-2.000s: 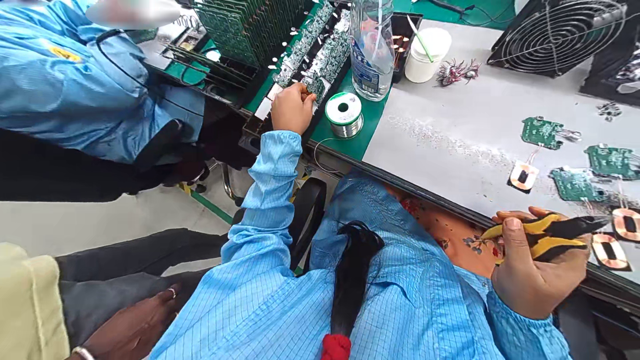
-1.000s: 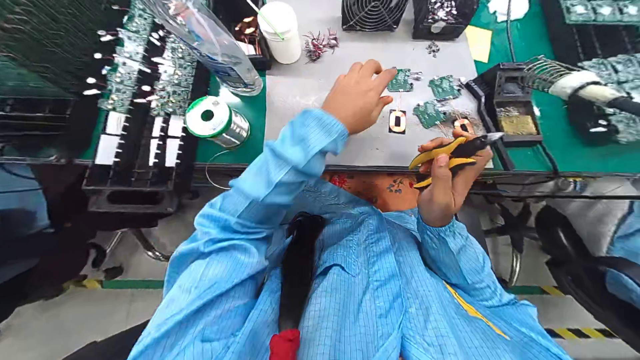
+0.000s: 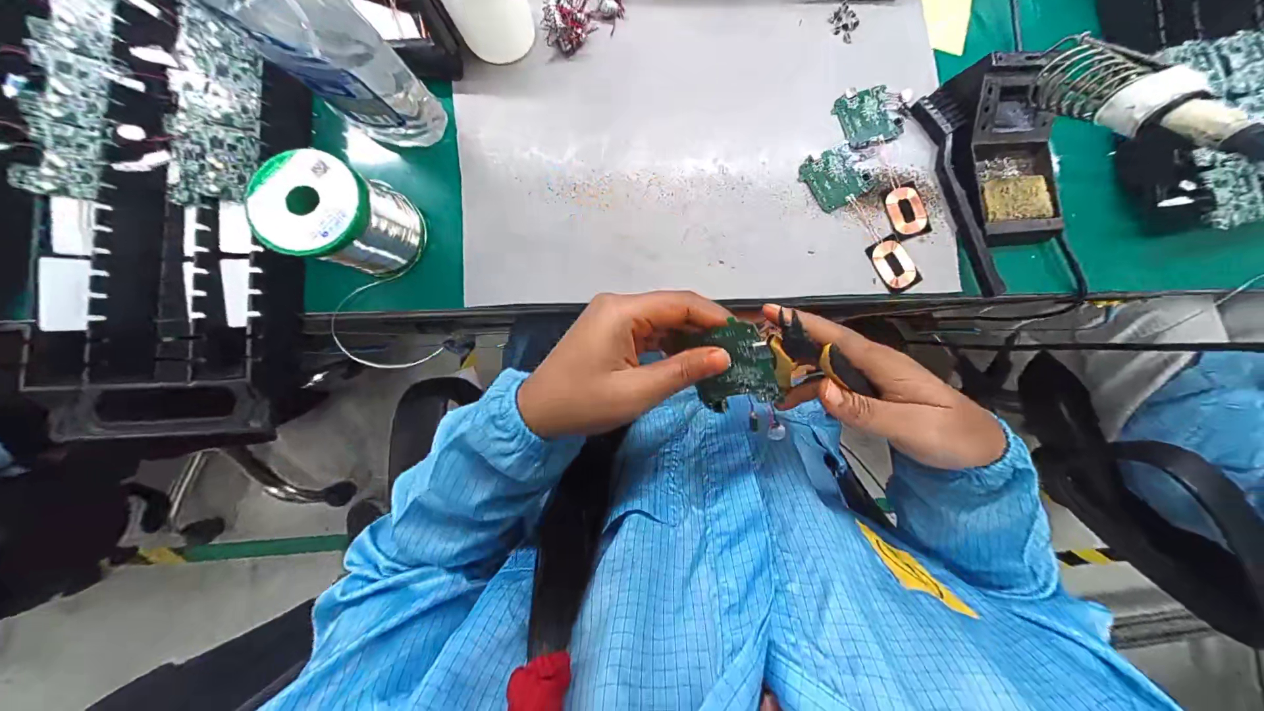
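Observation:
My left hand (image 3: 642,365) grips a green circuit board (image 3: 739,363) between thumb and fingers, in front of the table edge. Small wired parts dangle below the board. My right hand (image 3: 879,385) is shut on yellow-and-black cutting pliers (image 3: 815,357), whose dark jaws point up and left beside the board's right edge. The right fingertips lie close to the board; whether they touch it cannot be told. On the grey mat (image 3: 691,237) lie two more green boards (image 3: 834,180), wired to two copper coils on black backings (image 3: 894,265).
A solder spool (image 3: 336,212) and a clear plastic bottle (image 3: 346,79) are at left, beside black racks of boards (image 3: 212,109). At right are a soldering iron in its coil holder (image 3: 1116,89) and a sponge tray (image 3: 1017,197). A white container (image 3: 494,25) is at the top.
My left hand was over the boards on the mat and now holds one in front of the table edge. My right hand has brought the pliers beside it. The view has shifted.

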